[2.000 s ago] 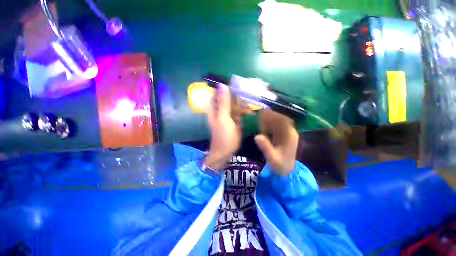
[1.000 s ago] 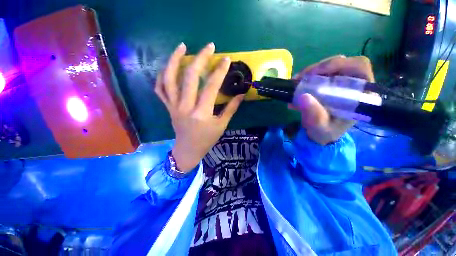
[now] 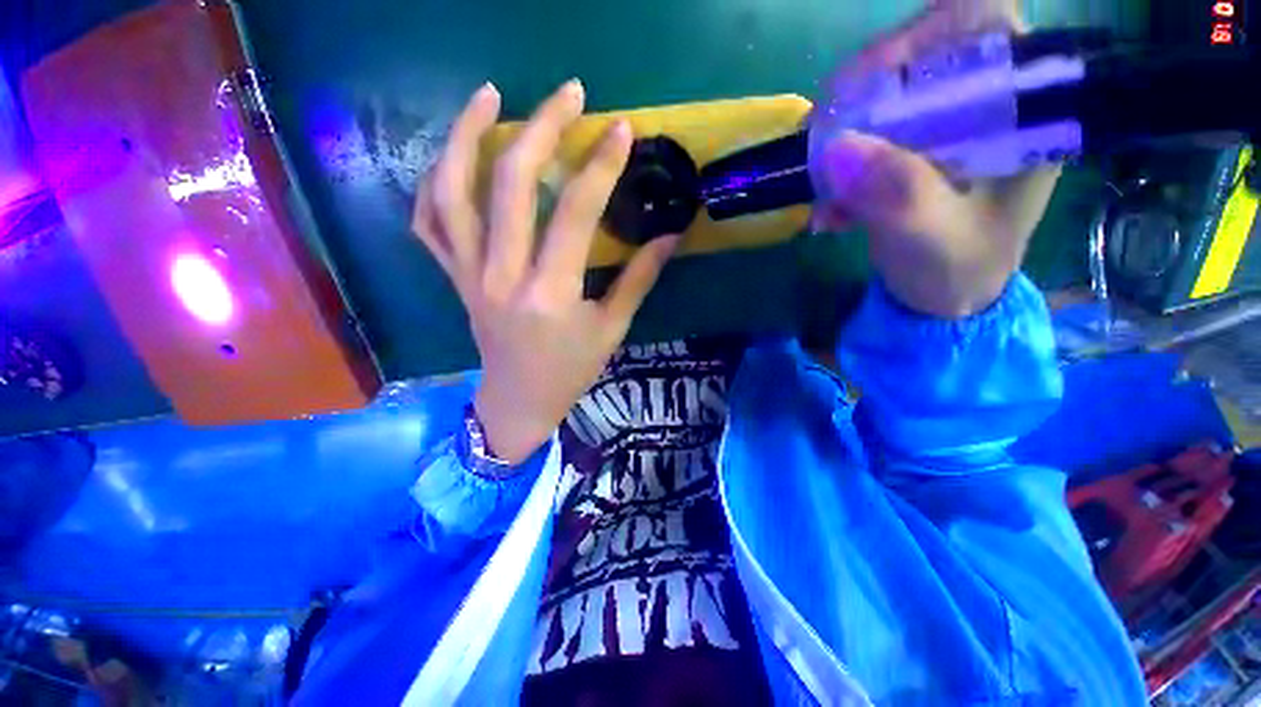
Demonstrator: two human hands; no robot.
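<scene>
A yellow three-hole fixture (image 3: 754, 131) lies on the green bench mat. A round black part (image 3: 651, 191) sits in it. My left hand (image 3: 533, 263) lies over the fixture's left side, with a fingertip and the thumb against the black part's left and lower edge. My right hand (image 3: 927, 194) holds the glue syringe (image 3: 954, 104) by its pale sleeve, slightly blurred. The syringe points left and its dark tip is at the right edge of the black part. Whether the tip touches the part cannot be told. My left fingers hide the other holes there.
A red-orange curing block (image 3: 194, 207) with a bright pink-white light spot lies to the left. Dark shiny rounds (image 3: 35, 362) are at the far left edge. The glue dispenser controller (image 3: 1175, 221) with a yellow label is at the right. A red object (image 3: 1155, 525) is at lower right.
Over the last second my right hand and the syringe's rear have risen in the picture, and the tip still meets the black part's right side. My left hand stays on the fixture.
</scene>
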